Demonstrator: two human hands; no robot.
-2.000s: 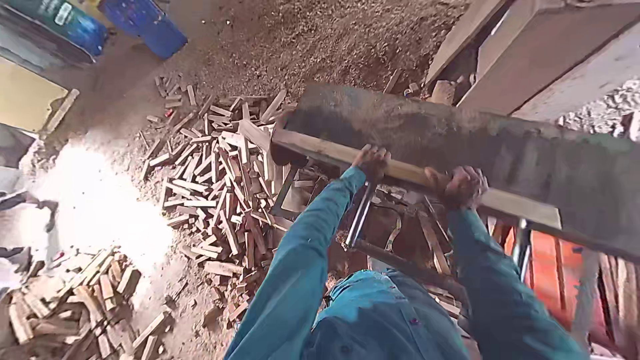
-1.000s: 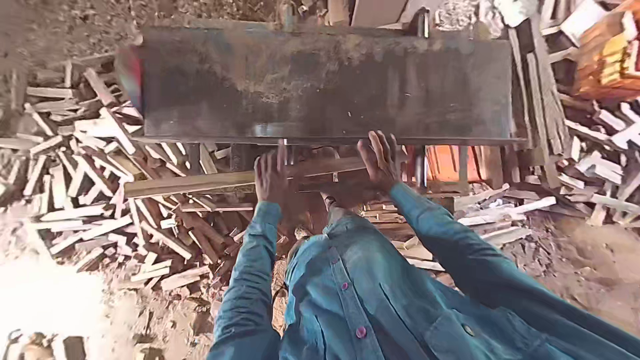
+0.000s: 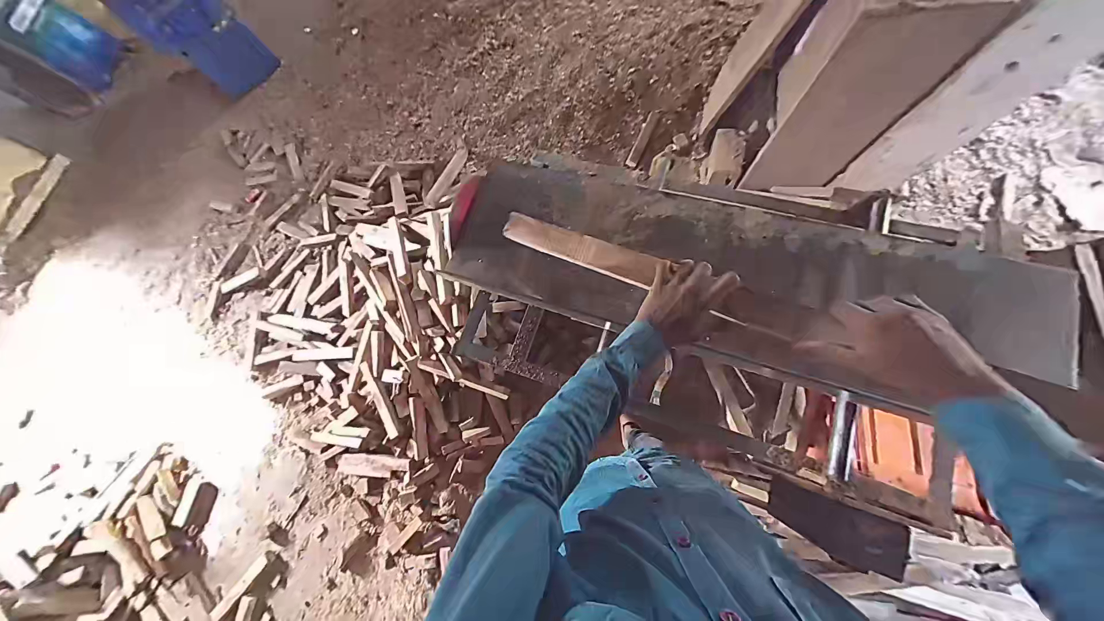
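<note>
A narrow wooden board (image 3: 586, 252) lies lengthwise on a dark, worn metal tabletop (image 3: 1009, 302) set on a metal frame. My left hand (image 3: 684, 297) is closed over the board near the middle of the table, its fingers wrapped across the top. Farther right, my right hand (image 3: 906, 349) is blurred by motion above the table's near edge. Whether its fingers touch the board cannot be told. The board's right part runs toward that hand and is blurred.
Cut wood offcuts (image 3: 379, 328) lie heaped left of the table, with another pile (image 3: 147, 535) at the lower left. Large timber beams (image 3: 888, 86) stand beyond the table. An orange object (image 3: 897, 448) shows beneath it. Blue containers (image 3: 216, 43) are at the upper left.
One second ago both hands held a board in front of the table's near edge; now a board lies on the tabletop under my left hand, and my right hand is farther right. The view has swung strongly.
</note>
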